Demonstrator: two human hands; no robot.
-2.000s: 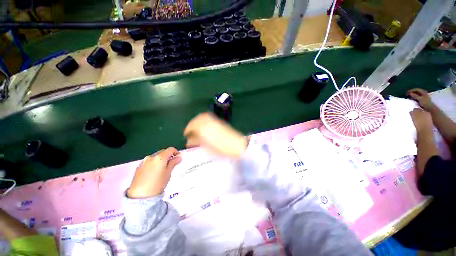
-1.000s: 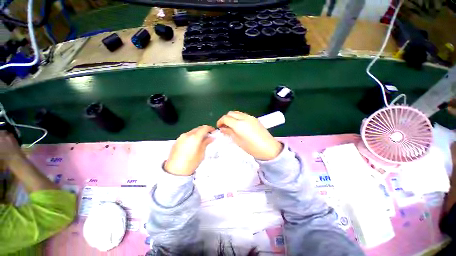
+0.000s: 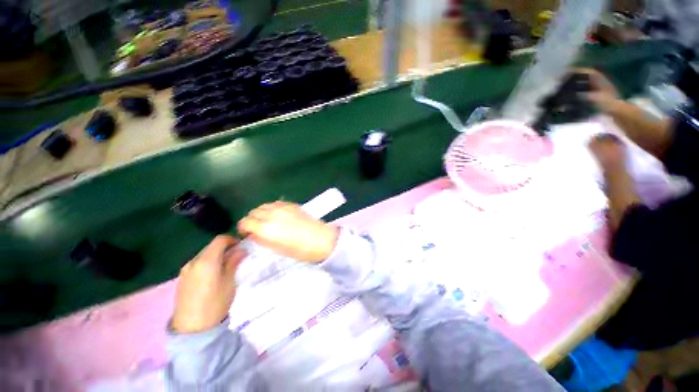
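My left hand (image 3: 203, 287) and my right hand (image 3: 285, 231) are close together over the bench, fingertips nearly meeting at the upper edge of a white label sheet (image 3: 295, 291). Both seem to pinch the sheet's edge; the fingertips are blurred and no small label can be made out. A white strip (image 3: 324, 203) sticks out beyond my right hand over the belt's near edge. A black cylindrical unit (image 3: 372, 162) with a white label on top stands upright on the belt. Another black unit (image 3: 202, 212), with no white patch visible, stands just beyond my hands.
The green conveyor (image 3: 299, 156) runs across beyond the pink bench. A pink fan (image 3: 498, 159) and more white sheets (image 3: 467, 253) are at right. A neighbour's hands (image 3: 613, 145) hold a dark unit at right. Stacked black units (image 3: 260, 80) stand on the far bench.
The view has turned right, moving the scene left and tilting it. My hands remain together at the sheet. The neighbour at right now shows holding a dark unit; the neighbour at left is out of view.
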